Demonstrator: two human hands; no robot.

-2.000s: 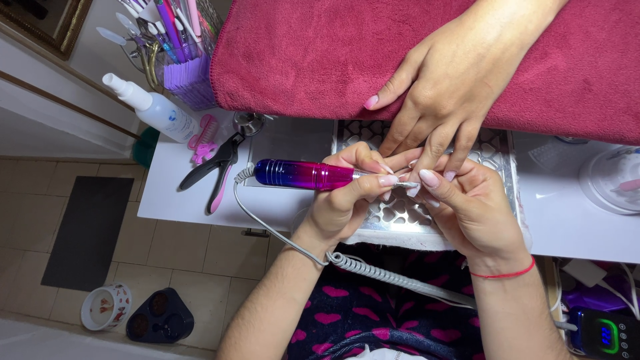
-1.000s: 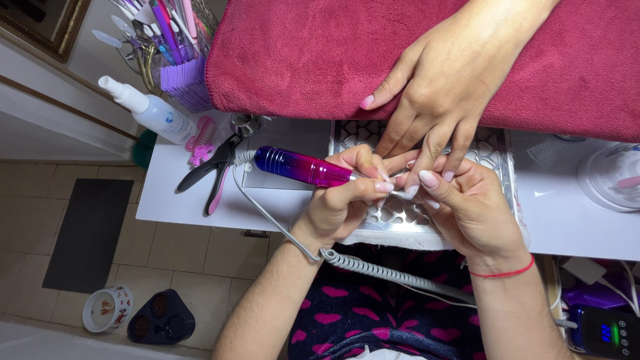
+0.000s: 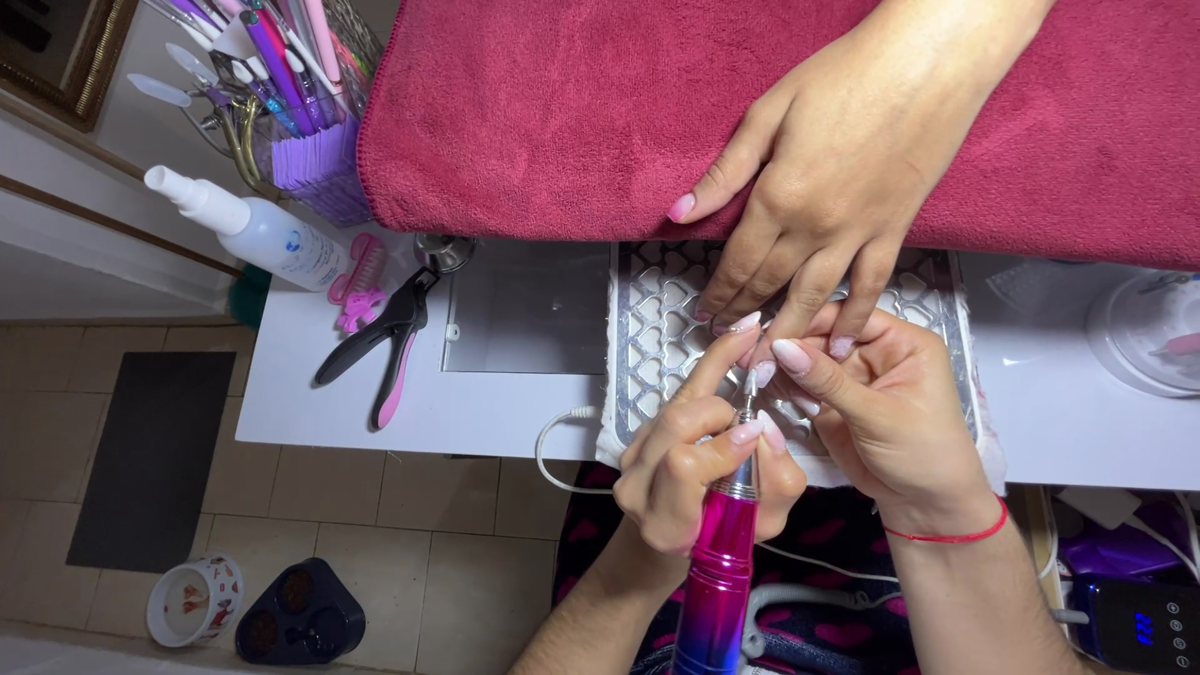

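Observation:
My left hand [image 3: 698, 459] grips an electric nail drill [image 3: 722, 553] with a pink-to-blue metallic body, which points up and away from me. The drill's bit [image 3: 747, 405] is at a fingernail of another person's hand [image 3: 816, 178], which reaches down from the top over the towel. My right hand [image 3: 886, 403], with a red string bracelet at the wrist, holds one of that person's fingers [image 3: 806, 300] between thumb and fingers. Beneath the hands lies a silver nail dust collector [image 3: 656, 319] with a heart-pattern grille. Whether the bit touches the nail cannot be told.
A burgundy towel [image 3: 534, 122] covers the table's far side. On the left are a spray bottle [image 3: 281, 239], a pink nail brush [image 3: 361, 272], black-and-pink nail clippers [image 3: 389, 337] and a holder of tools [image 3: 319, 169]. A clear round container [image 3: 1134, 328] stands right; a drill control unit [image 3: 1134, 623] sits lower right.
The drill has swung from lying sideways, its body to the left, to pointing down toward me. My left hand has turned with it. The coiled cord no longer runs across the left of the table.

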